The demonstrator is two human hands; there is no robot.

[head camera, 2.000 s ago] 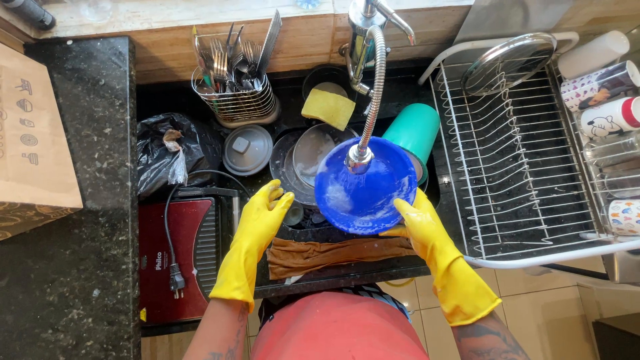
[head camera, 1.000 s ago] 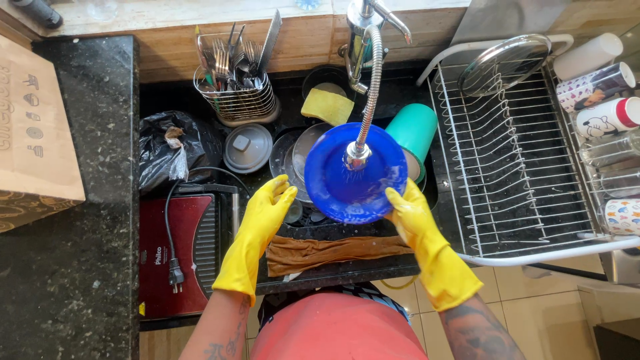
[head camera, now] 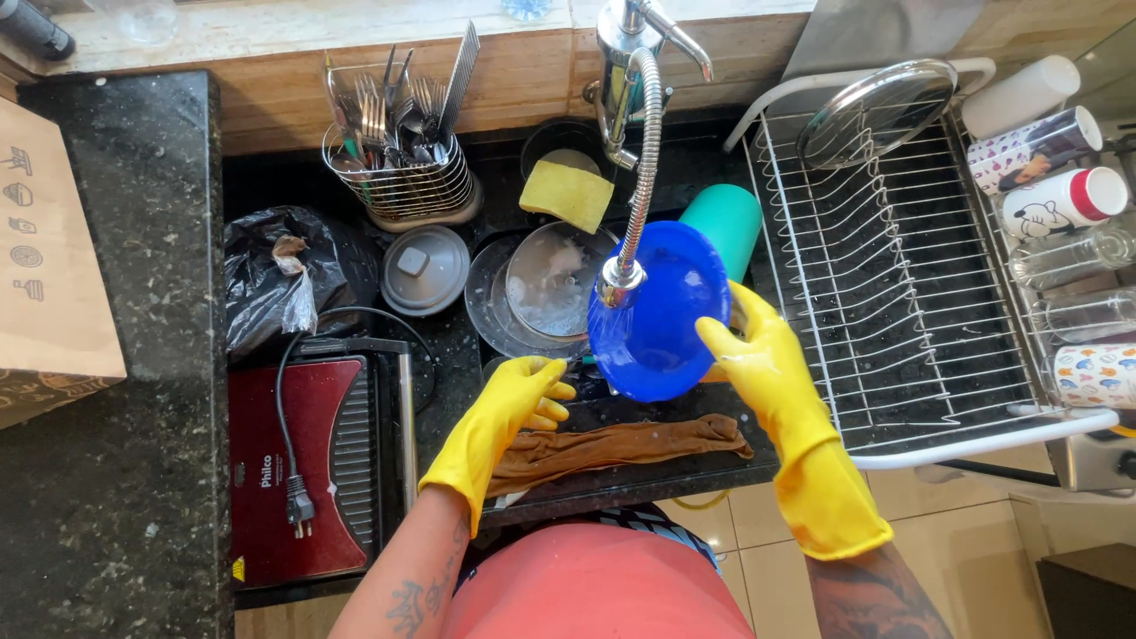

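Observation:
Water sprays from the flexible metal faucet (head camera: 641, 169) onto a blue plastic plate (head camera: 666, 328), tilted over the sink. My right hand (head camera: 768, 373), in a yellow rubber glove, grips the plate's right rim, thumb on its inner face. Gloved in yellow too, my left hand (head camera: 510, 408) is left of the plate, holding nothing, fingers loosely curled and apart. Behind the plate, a glass lid or plate (head camera: 555, 280) lies on other dishes in the sink. A yellow sponge (head camera: 568, 195) rests at the back, and a green cup (head camera: 726, 226) lies partly hidden behind the plate.
A white wire dish rack (head camera: 887, 293) with a glass lid and several cups stands at right. Left are a cutlery basket (head camera: 404, 191), a grey lid (head camera: 426, 271), a black plastic bag (head camera: 293, 266) and a red electric grill (head camera: 297, 479). A brown cloth (head camera: 621, 448) lies along the front edge.
The blue plate has turned and now shows a narrower, more tilted outline, with my right hand still on its rim. My left hand's fingers have curled more.

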